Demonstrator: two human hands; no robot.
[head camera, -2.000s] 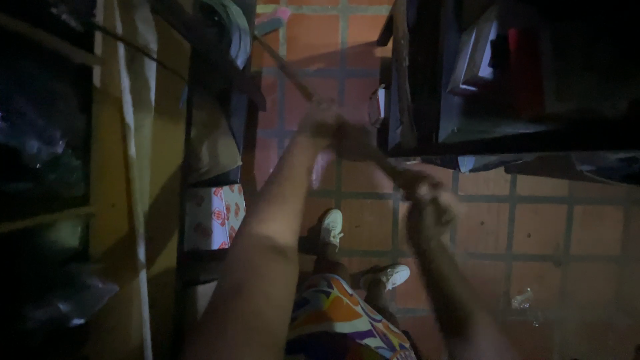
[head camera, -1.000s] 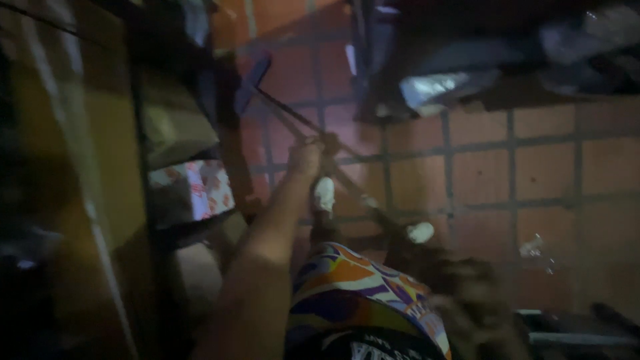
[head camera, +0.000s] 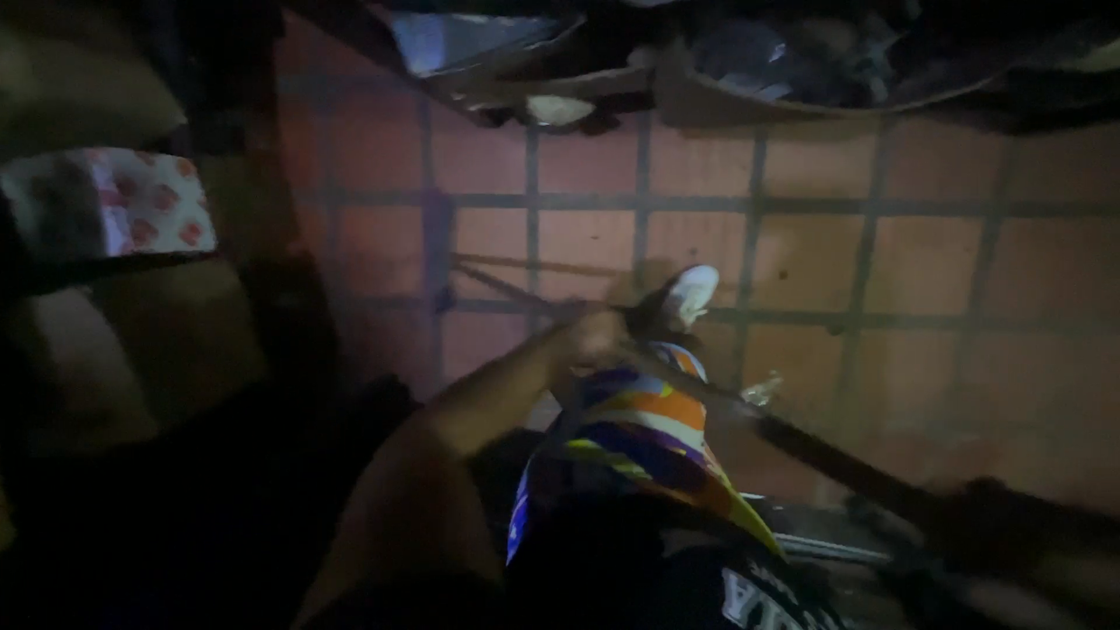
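A long-handled broom or floor squeegee spans the view, its narrow dark head on the tiled floor left of centre. My left hand is closed around its handle in front of my patterned shorts. Farther up the handle, at the lower right, my right hand grips it, dark and blurred. A small crumpled piece of clear plastic lies on the floor just beyond the handle.
Dark shelving with bags runs along the top edge. At left stand a white box with red print and brown cardboard boxes. A metal rail crosses the floor at the lower right. One white shoe shows.
The view has turned strongly to the right. Both hands have stayed on the handle, and my right hand now sits at the lower right edge. The crumpled plastic is nearer the handle.
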